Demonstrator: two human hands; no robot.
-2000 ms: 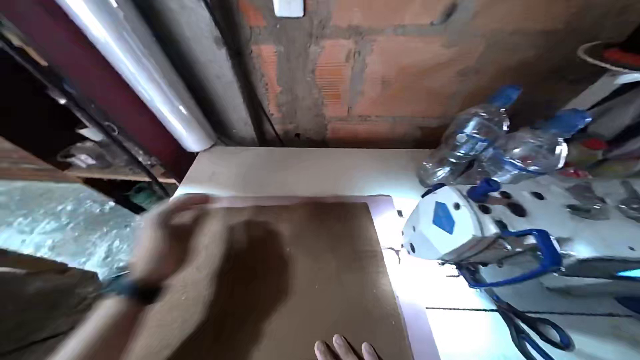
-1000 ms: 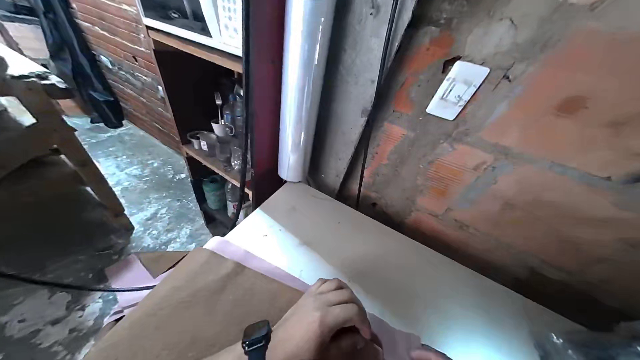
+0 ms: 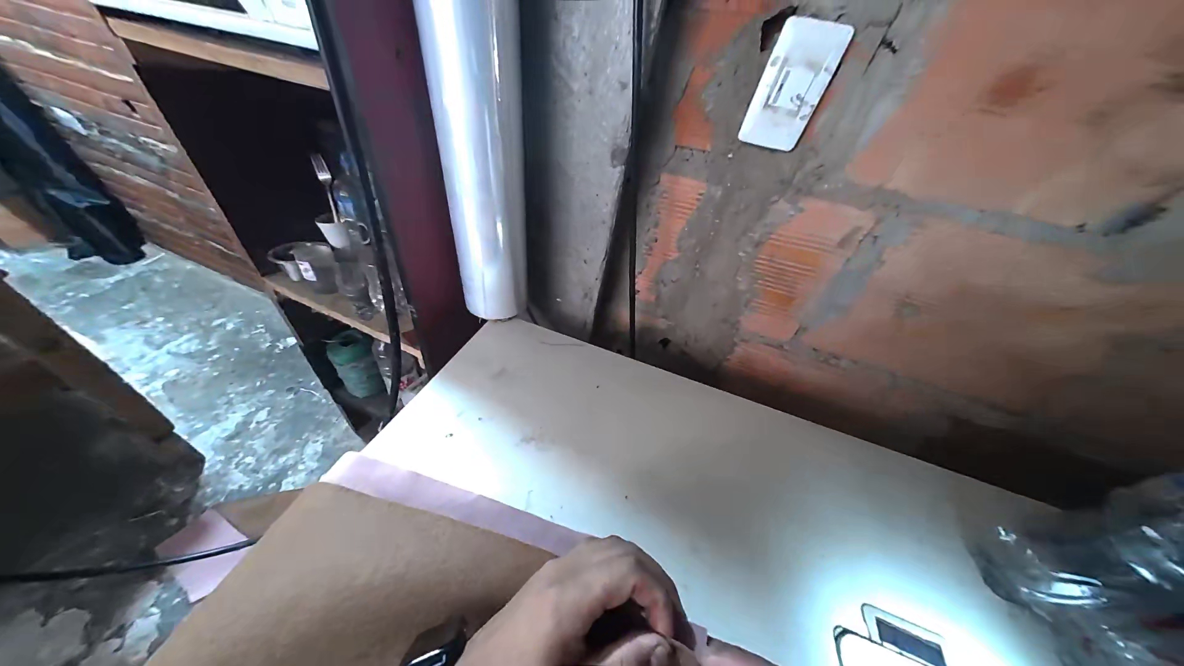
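Observation:
At the bottom centre my left hand [image 3: 592, 601], with a dark watch at its wrist, is bent over the edge of a brown sheet [image 3: 398, 564]. A pink sheet [image 3: 453, 499] lies under the brown one and shows as a strip along its far edge. My right hand [image 3: 726, 655] is mostly cut off by the lower frame edge, close against the left. The fingertips meet near the sheets' corner, where a small bit of pink shows; what they pinch is hidden.
The white table [image 3: 647, 444] borders a brick wall with a white switch plate [image 3: 796, 83]. A roll of clear plastic [image 3: 476, 166] stands at the far corner. Clear plastic bottles [image 3: 1101, 555] lie at right, near part of a white machine [image 3: 888, 638]. Shelves [image 3: 342, 305] hold cups and jars.
Two seconds ago my left hand was raised and apart over the sheet's left side; now it is by the sheets' edge beside my right hand. The view has swung left.

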